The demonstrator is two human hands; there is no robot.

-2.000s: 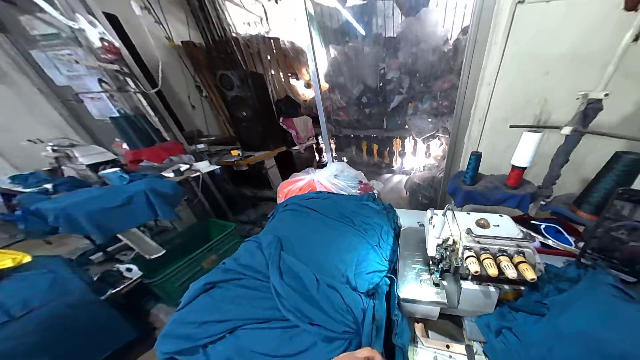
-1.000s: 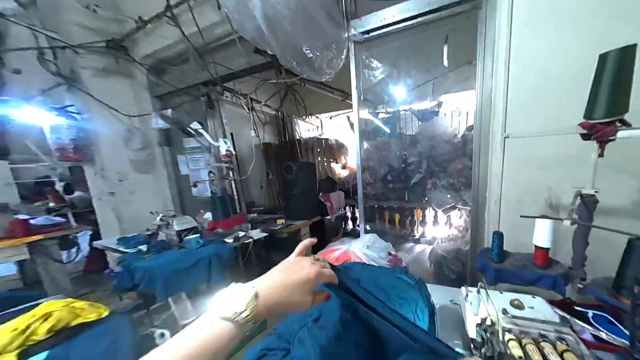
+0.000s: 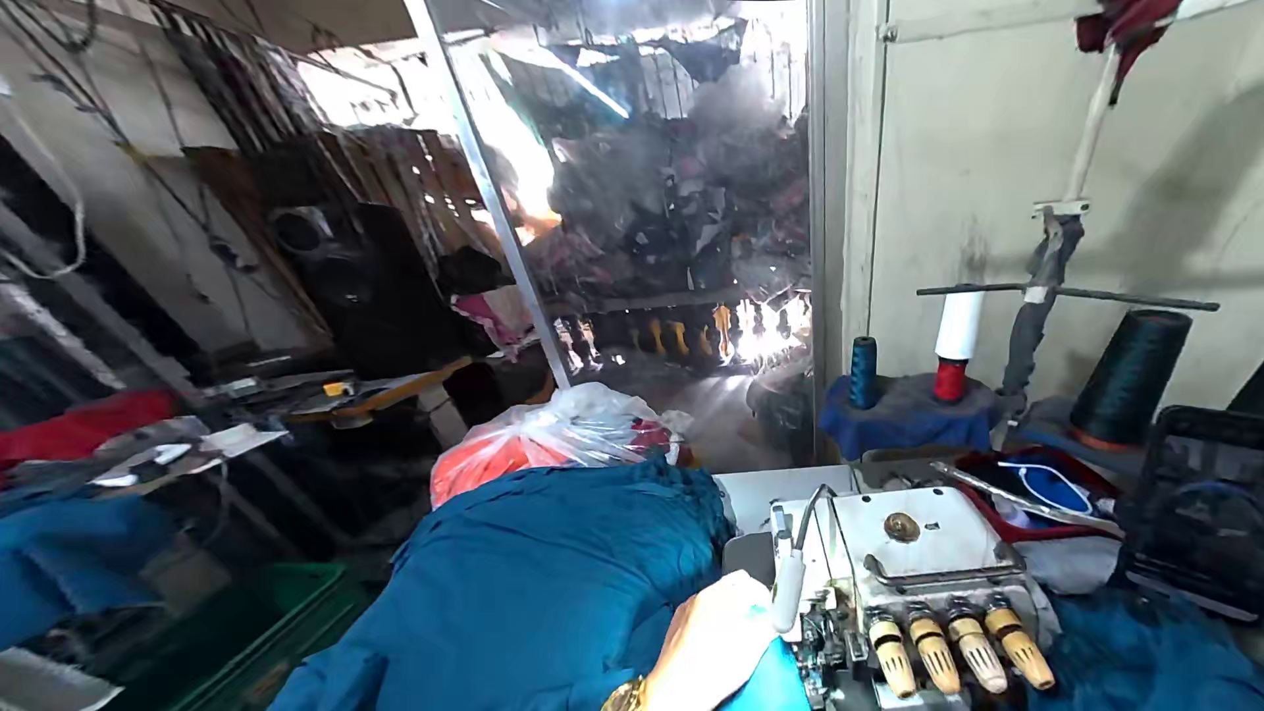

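My left hand, with a gold-coloured watch at the wrist, is at the left side of a white overlock sewing machine. It lies over teal fabric close to the machine's small lamp. The hand is overexposed and its fingertips are hidden, so its grip cannot be told. Brightly lit teal fabric shows just below it, beside the needle area. Several tension dials line the machine's front. My right hand is out of view.
A knotted plastic bag stands behind the fabric heap. A green crate is at lower left. Thread cones and a red tray sit behind the machine. More teal fabric lies at right.
My left hand, stretched out over the fabric a second ago, is now lower and beside the machine. The view has swung down and to the right since then.
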